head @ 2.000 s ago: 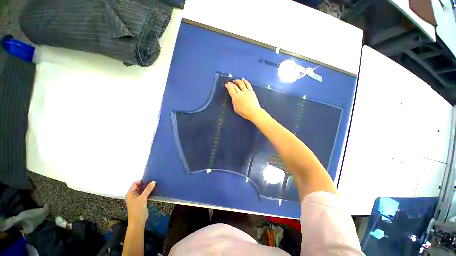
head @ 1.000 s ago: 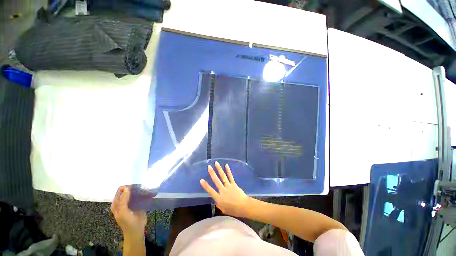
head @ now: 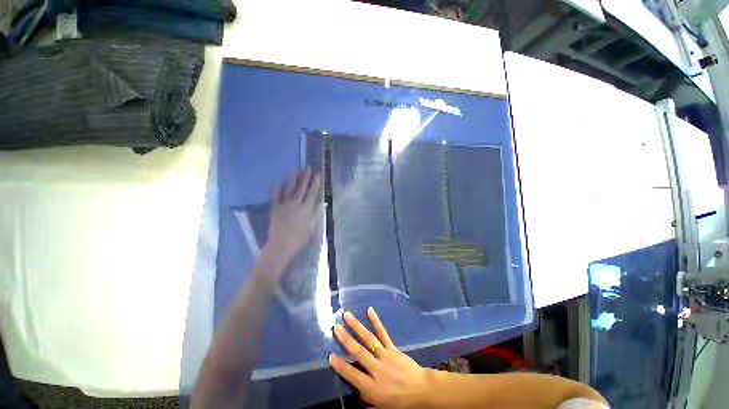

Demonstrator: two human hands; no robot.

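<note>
The blue-tinted sewing template [head: 260, 120] lies on the white table, with its tan hinge strip [head: 320, 73] along the far edge. A dark grey striped panel [head: 368, 216] lies in it, with slot lines across it and a mustard strip at its right part. The clear lid is partly raised at the front left, with glare on it. My left hand [head: 294, 212] shows dulled through the plastic, apparently under the lid, flat on the panel's left part with its fingers spread. My right hand [head: 380, 363] lies spread on the template's front edge, holding nothing.
A folded pile of grey striped cloth [head: 96, 96] lies at the back left beside blue cloth [head: 152, 20]. White cloth or covering [head: 104, 264] lies left of the template. A second blue template [head: 631, 327] and the machine rail [head: 679, 200] are at the right.
My left hand has gone from the front left corner to the panel's left part. My right hand has moved from the panel's top to the front edge. The lid's front left is lifted.
</note>
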